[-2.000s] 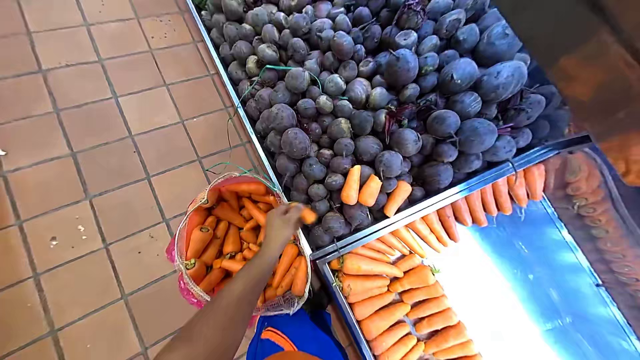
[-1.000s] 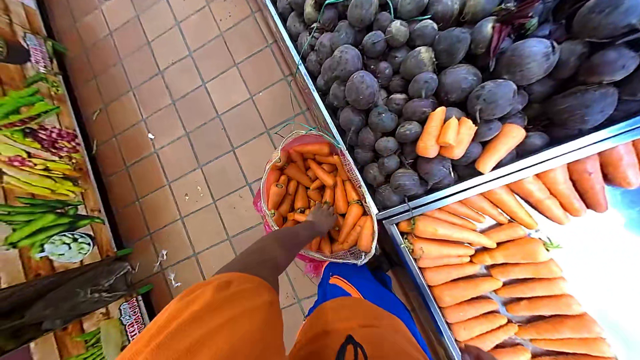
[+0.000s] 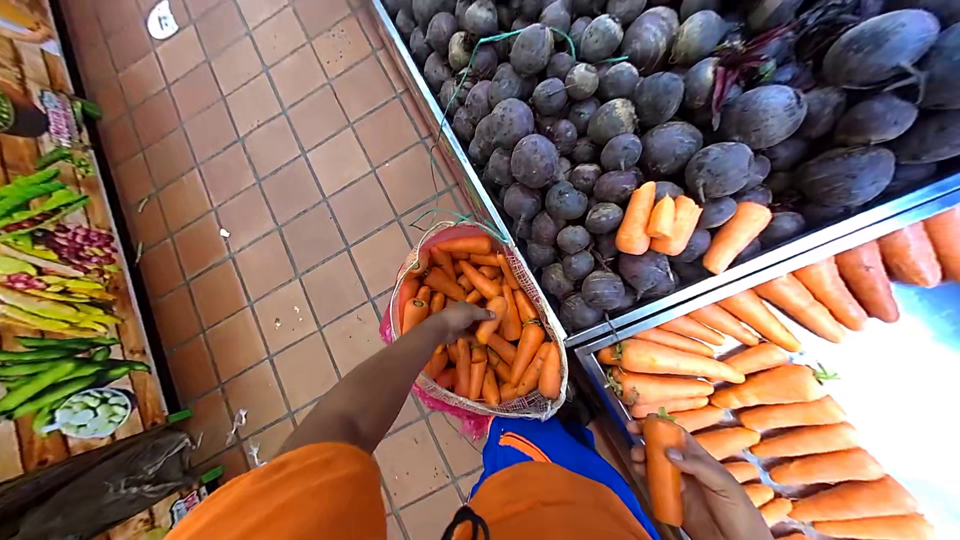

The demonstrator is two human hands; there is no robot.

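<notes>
My left hand [image 3: 459,321] reaches into an open mesh sack [image 3: 551,322] full of carrots, its fingers around a small carrot [image 3: 491,319]. At the lower right, my right hand [image 3: 701,476] holds a thick carrot [image 3: 664,469] with a short green top, roughly upright in view. Beside that hand, carrots [image 3: 787,416] lie in rows in a metal-edged display bin. Several carrot pieces [image 3: 636,219] rest on the heap of beetroots [image 3: 534,160] above.
A metal rim [image 3: 772,266] divides the beetroot bin from the carrot bin. Tiled floor [image 3: 247,217] spans the aisle. At the left, a wooden stand [image 3: 142,352] bears green pods, shallots and a bowl [image 3: 94,412] of pale green produce. Green string trails over the beetroots.
My right hand with a thick carrot has come into view at the lower right. My left hand, in the sack one second ago, now has a small carrot in its fingers.
</notes>
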